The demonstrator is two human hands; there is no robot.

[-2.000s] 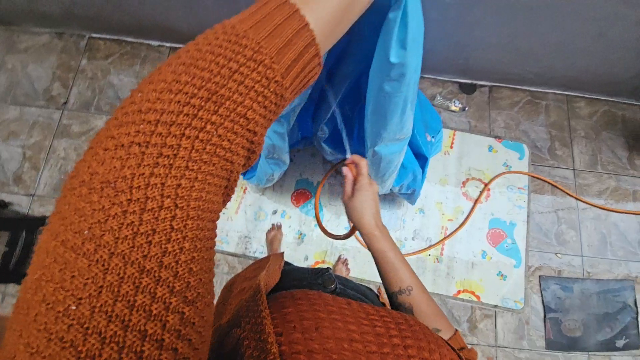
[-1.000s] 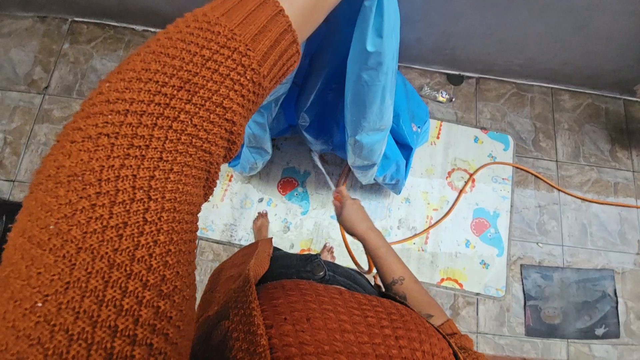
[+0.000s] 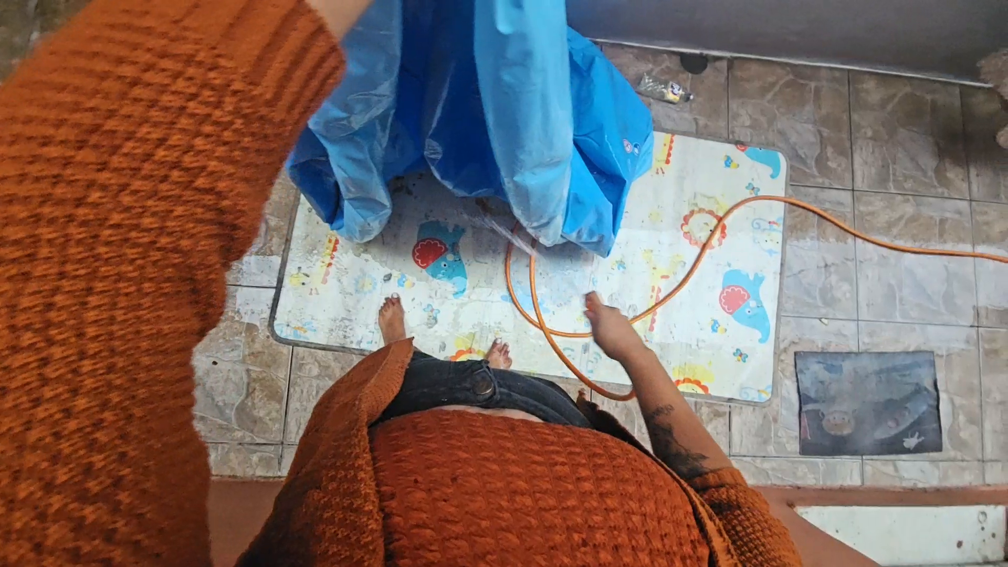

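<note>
My left arm, in an orange knit sleeve, reaches up across the left side of the view; only the wrist shows, and the hand is beyond the top edge. Below and beside that wrist hangs folded blue plastic sheeting [image 3: 524,118], wet and shiny, its top out of view. My right hand [image 3: 614,327] is right of centre, closed around the end of an orange hose [image 3: 835,220], which is mostly hidden in the fingers. A thin spray of water runs from this hand up and left toward the underside of the sheeting. The hose loops over a printed mat [image 3: 488,315].
The mat, with elephant pictures, lies wet on a tiled floor [image 3: 906,268], under my bare feet [image 3: 391,319]. A dark printed cloth or small mat [image 3: 869,403] lies at the right. Near the grey wall [image 3: 795,31] are a crumpled clear plastic item [image 3: 664,89] and a dark round spot.
My right hand has moved right, away from the hanging sheeting. The spray shows more plainly between them. The hose loop has shifted and lies lower on the mat.
</note>
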